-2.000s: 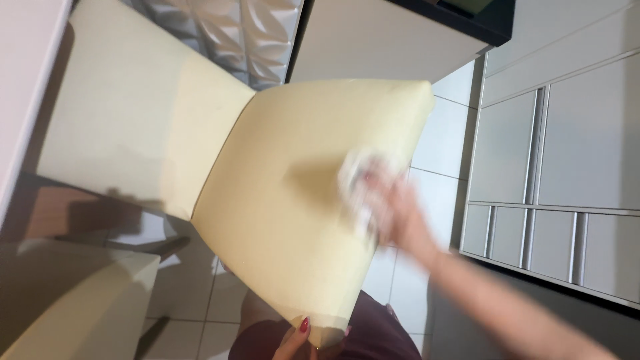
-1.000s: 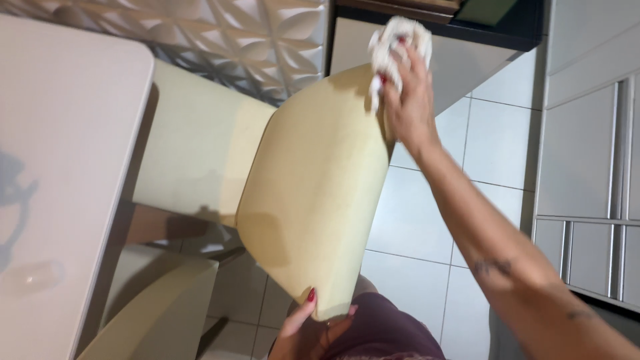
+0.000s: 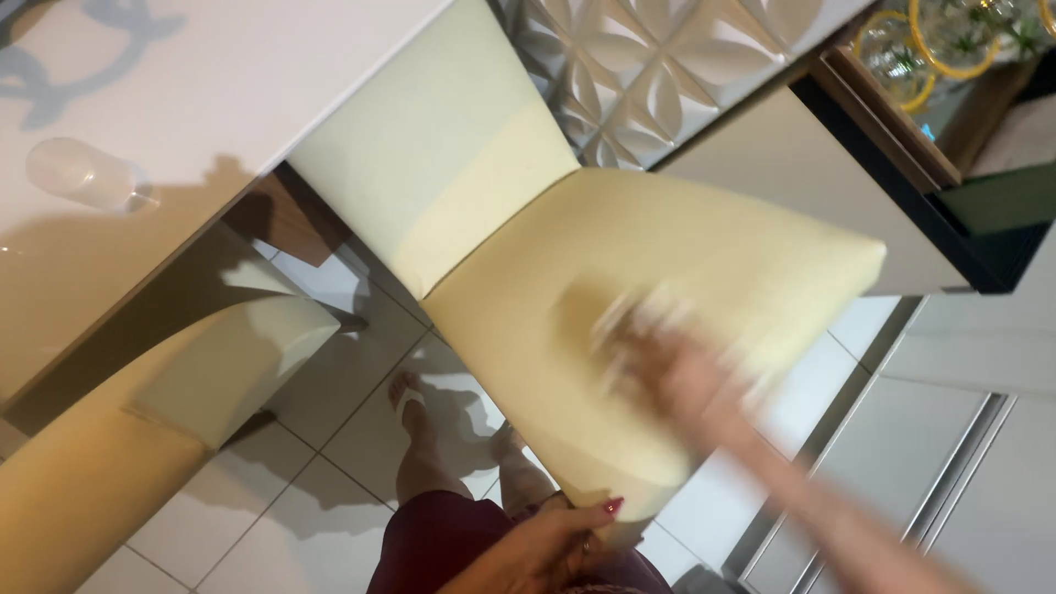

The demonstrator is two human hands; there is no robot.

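Note:
A cream upholstered chair (image 3: 511, 272) lies across the middle of the view, its long padded back nearest to me and its seat reaching toward the table. My right hand (image 3: 693, 371), blurred by motion, presses a whitish cloth (image 3: 635, 330) on the face of the chair back. At the lower corner of that back, my left hand (image 3: 569, 536) grips the edge, its thumb with a red nail on top and the other fingers partly hidden behind.
A white table (image 3: 247, 66) with a clear glass (image 3: 87, 175) stands at upper left, a second cream chair (image 3: 165, 396) below it. At upper right is a dark-topped cabinet (image 3: 825, 181) by a textured wall panel (image 3: 643, 66). Silver-edged drawers (image 3: 907, 445) stand at right.
My right hand and the cloth have moved from the far top corner of the chair back to the middle of its face. My left hand still holds the lower corner. The view has turned.

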